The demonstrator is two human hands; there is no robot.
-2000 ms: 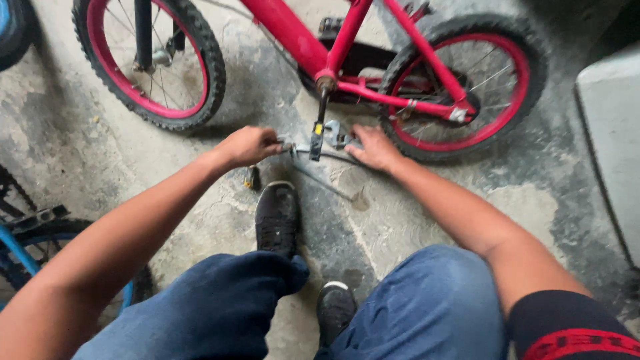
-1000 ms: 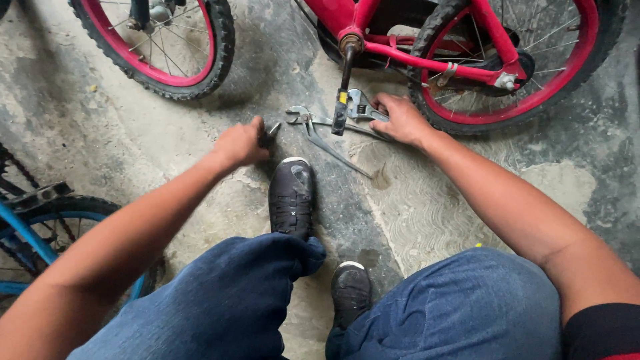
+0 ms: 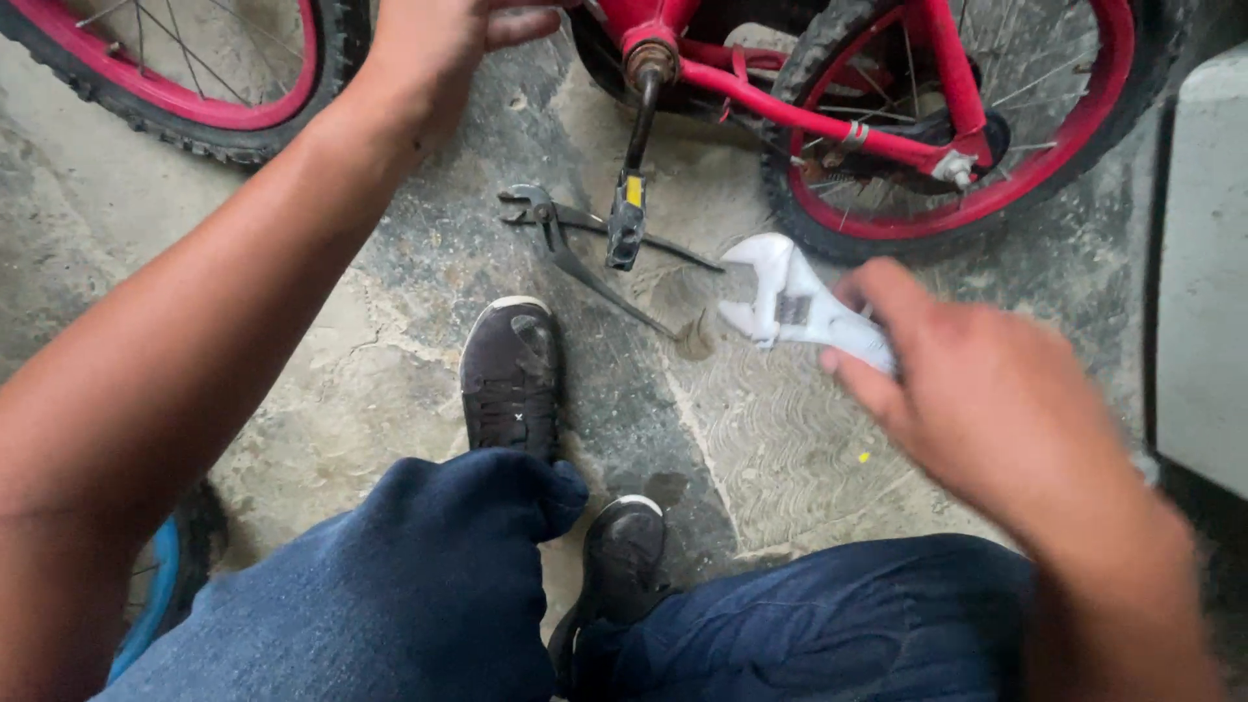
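Observation:
My right hand (image 3: 960, 390) grips the handle of an adjustable wrench (image 3: 795, 307), held above the floor with its jaws pointing left. My left hand (image 3: 458, 44) is at the top edge, partly out of view, close to the red bicycle frame (image 3: 780, 102); whether it touches the frame or holds anything cannot be told. A pair of water pump pliers (image 3: 556, 229) lies on the floor with its handles apart, partly under the bicycle pedal (image 3: 626, 222). The pedal hangs from the crank arm (image 3: 643, 122), below the bottom bracket.
The front wheel (image 3: 234, 107) is at upper left, the rear wheel (image 3: 951, 219) at upper right. A pale box-like object (image 3: 1204, 283) stands at the right edge. Part of a blue-rimmed wheel (image 3: 161, 585) shows at lower left. My two shoes (image 3: 512, 380) rest on the concrete floor.
My right hand has lifted the adjustable wrench from beside the pedal and brought it toward me. My left hand has moved up from near the pliers to the bicycle frame.

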